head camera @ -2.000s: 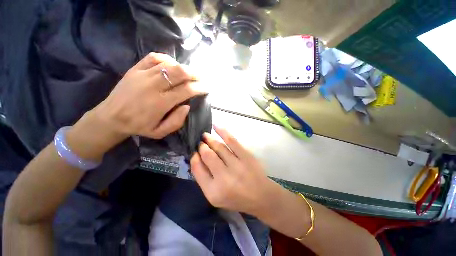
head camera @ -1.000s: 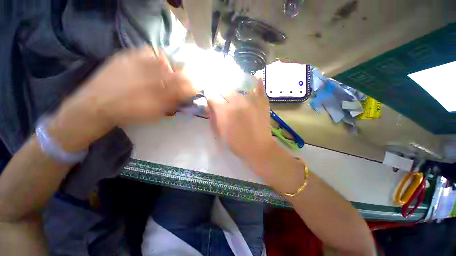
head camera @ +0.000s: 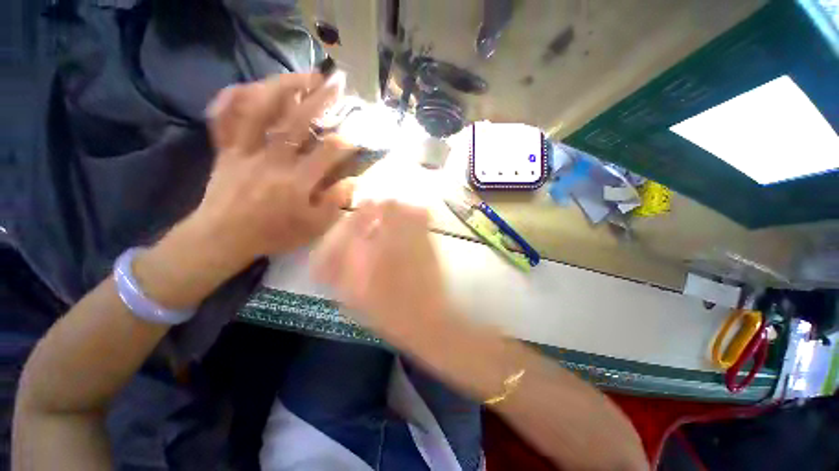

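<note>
Dark grey garment fabric (head camera: 138, 120) lies in large folds at the left and hangs over the table edge. My left hand (head camera: 276, 170) is over the fabric's right side near the needle area, its fingers spread and blurred. My right hand (head camera: 382, 262) is just right of it over the white table, also blurred. I cannot tell whether either hand holds cloth. The sewing machine head (head camera: 524, 55) is above, and lamp glare hides the needle and presser foot. The blue and lime green snips (head camera: 501, 235) lie right of the needle area.
A smartphone (head camera: 508, 156) lies by the machine base, with pale blue and grey scraps (head camera: 593, 191) and a yellow item (head camera: 653, 199) beside it. Orange and red scissors (head camera: 741, 345) are at far right. The green control panel (head camera: 708, 120) is upper right. The table edge (head camera: 589, 368) runs below.
The dark folded piece seen between my hands two seconds ago no longer shows there. My right hand reached up to the needle area, then came back down and left. The view has shifted.
</note>
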